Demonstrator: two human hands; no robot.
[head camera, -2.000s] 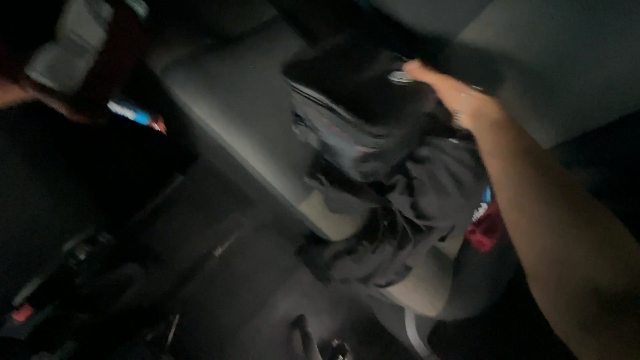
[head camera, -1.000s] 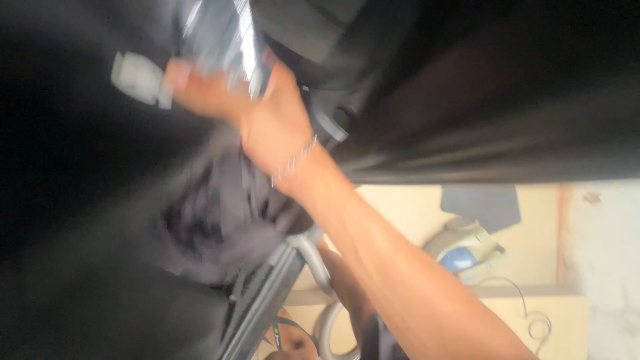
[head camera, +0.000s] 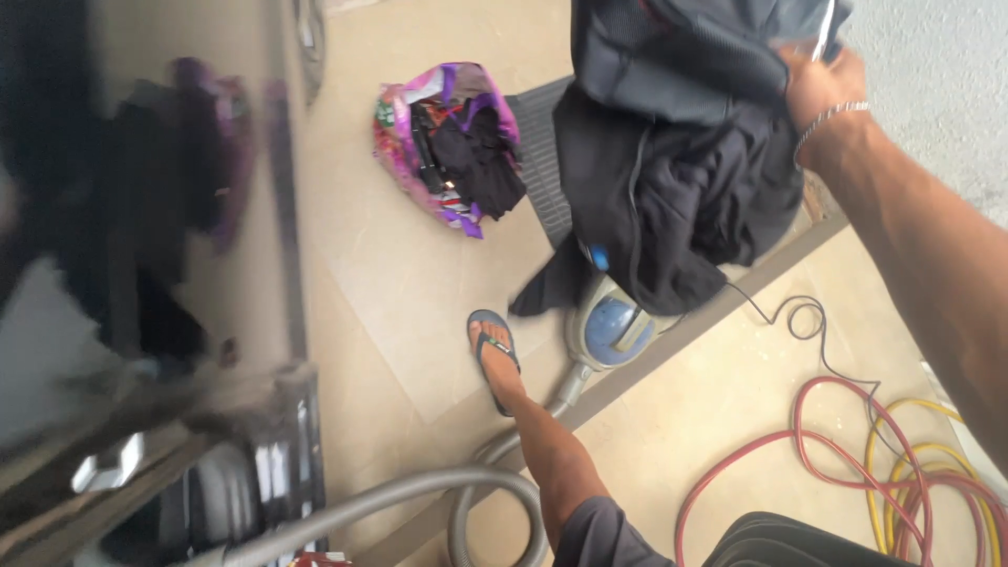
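Observation:
My right hand (head camera: 827, 90), with a bracelet at the wrist, is closed on a black bag (head camera: 677, 63) at the upper right. Dark clothing (head camera: 685, 189) hangs below the bag, and something clear and shiny shows by the fingers. Beneath the clothing, partly covered, stands a canister vacuum cleaner (head camera: 618, 327) with a blue lid. A purple and pink patterned bag (head camera: 398, 169) lies open on the tiled floor to the left, holding dark cloth and other items. My left hand is out of view.
A glossy black car (head camera: 157, 236) fills the left side. The vacuum's grey hose (head camera: 409, 484) curls across the floor past my sandalled foot (head camera: 496, 354). Red hose (head camera: 799, 433) and yellow hose (head camera: 874, 465) lie coiled at lower right, near a thin cable (head camera: 823, 339). A dark mat (head camera: 543, 142) lies beside the patterned bag.
Two seconds ago the black bag and dark clothing lay on a car seat; now they are held over the floor outside. The view has swung from the car interior to the tiled floor.

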